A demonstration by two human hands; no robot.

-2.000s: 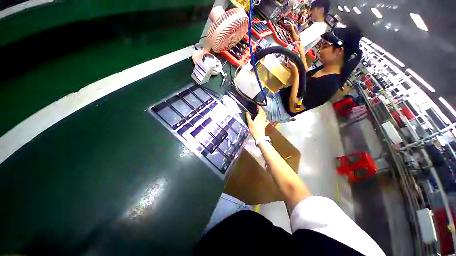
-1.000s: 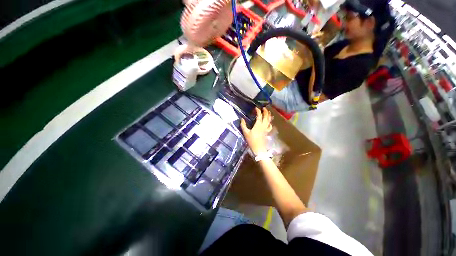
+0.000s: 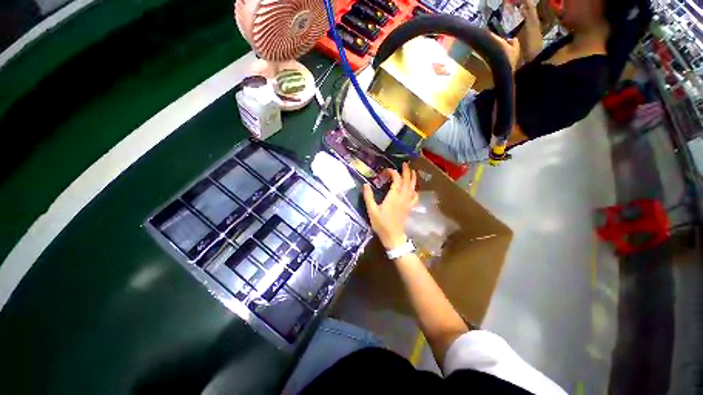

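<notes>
My right hand is palm down at the far right edge of the bench, fingers apart. A dark flat device lies between its thumb and fingers; it looks touched, and no closed grip shows. A gridded, shiny blister tray lies left of the hand on the green bench. Dark rectangular units sit in its pockets, and a few lie over its middle. A white paper piece lies at the tray's far corner. My left hand is not in view.
An open carton with clear film stands below my right forearm. Beyond the tray are a white bottle, a pink fan, a yellow box, a black hose arch and a hanging blue cable. A seated person is at upper right.
The view has shifted closer, so the tray, fan and yellow box look larger and farther left. My right hand stays by the dark device, with its fingers still apart.
</notes>
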